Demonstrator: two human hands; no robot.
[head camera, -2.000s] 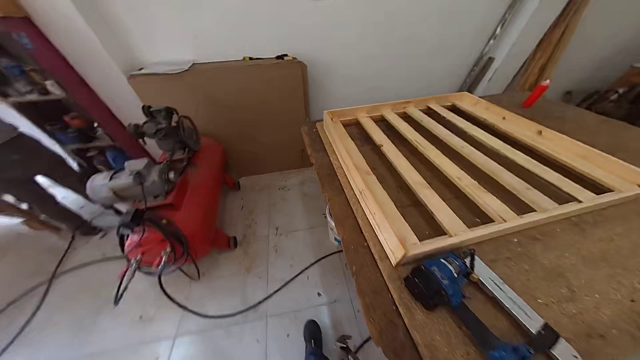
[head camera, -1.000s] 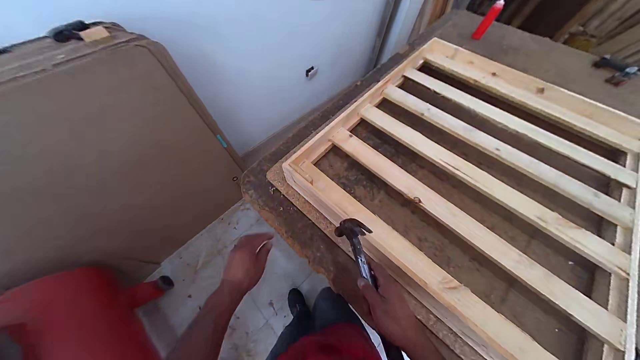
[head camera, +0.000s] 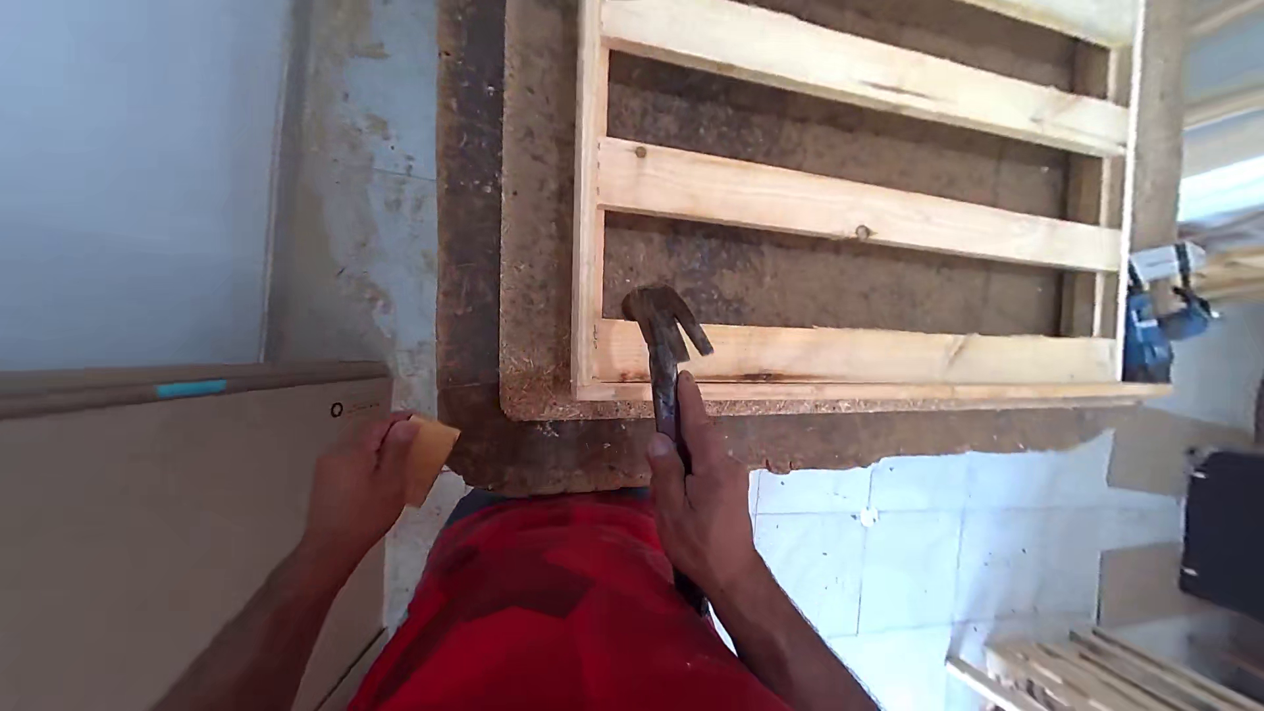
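My right hand (head camera: 706, 499) grips a claw hammer (head camera: 664, 370) by its handle, with the index finger stretched along it. The hammer's head is over the near left corner of a slatted pine frame (head camera: 839, 355), which lies on a chipboard sheet (head camera: 538, 326) on the workbench. My left hand (head camera: 360, 484) holds a small flat tan piece (head camera: 430, 459), perhaps wood or sandpaper, left of the bench's near corner. Whether hammer and frame touch, I cannot tell.
Large brown boards (head camera: 188, 533) stand at the left, beside the wall. A blue and silver tool (head camera: 1150, 326) sits by the frame's right end. Wood strips (head camera: 1076, 671) lie at the lower right, and a dark object (head camera: 1224, 533) is at the right edge.
The view has swung strongly to look down over the bench. The hammer, in my right hand a second ago too, now shows over the frame's corner. The tan piece in my left hand now shows plainly.
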